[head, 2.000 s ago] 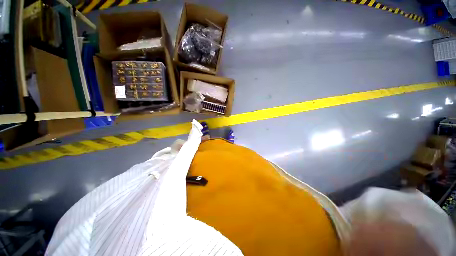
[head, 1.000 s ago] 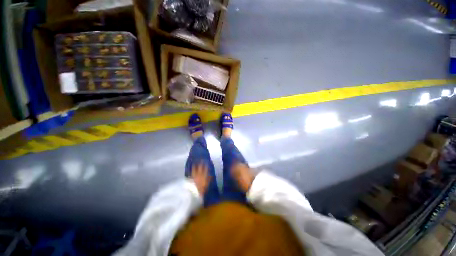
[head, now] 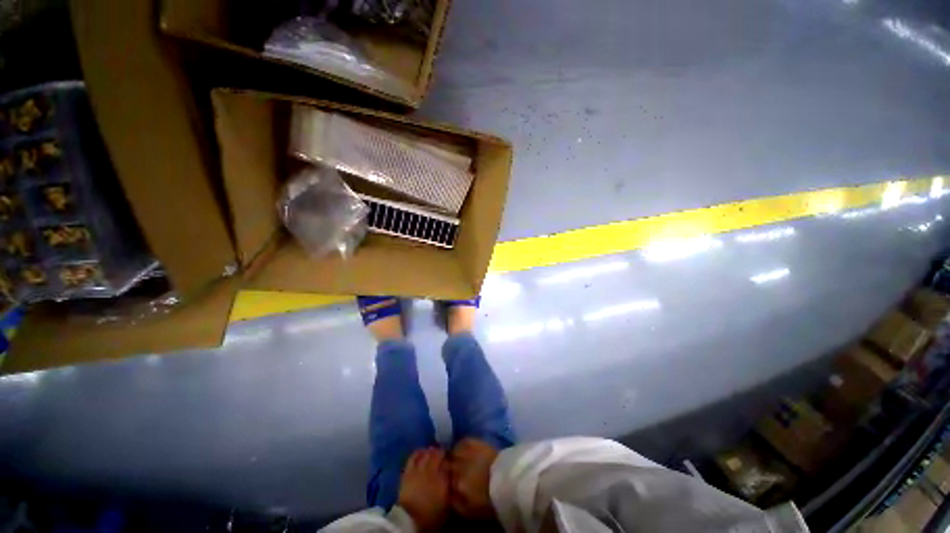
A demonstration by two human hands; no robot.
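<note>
A small open brown carton (head: 380,279) stands on the floor just ahead of my feet. It holds pale ribbed strips (head: 391,156), a white slotted part with dark slots (head: 414,223) and a crumpled clear bag (head: 324,212). My left hand (head: 425,489) and my right hand (head: 474,479) are bare, low in the picture, close together over my thighs. They are outside the carton and well below it. The fingers are blurred and look curled. I see no object in them, but the palms are hidden.
At the left, a larger carton (head: 156,146) holds a dark tray stack with gold-coloured parts (head: 65,198). Another carton (head: 408,89) with clear bagging is behind the small one. A yellow floor line (head: 625,234) runs to the right. Cartons (head: 792,427) stand along the lower right.
The floor cartons look larger and nearer, and the small one now covers part of my feet. My hands, apart over my legs one second ago, are now close together lower down.
</note>
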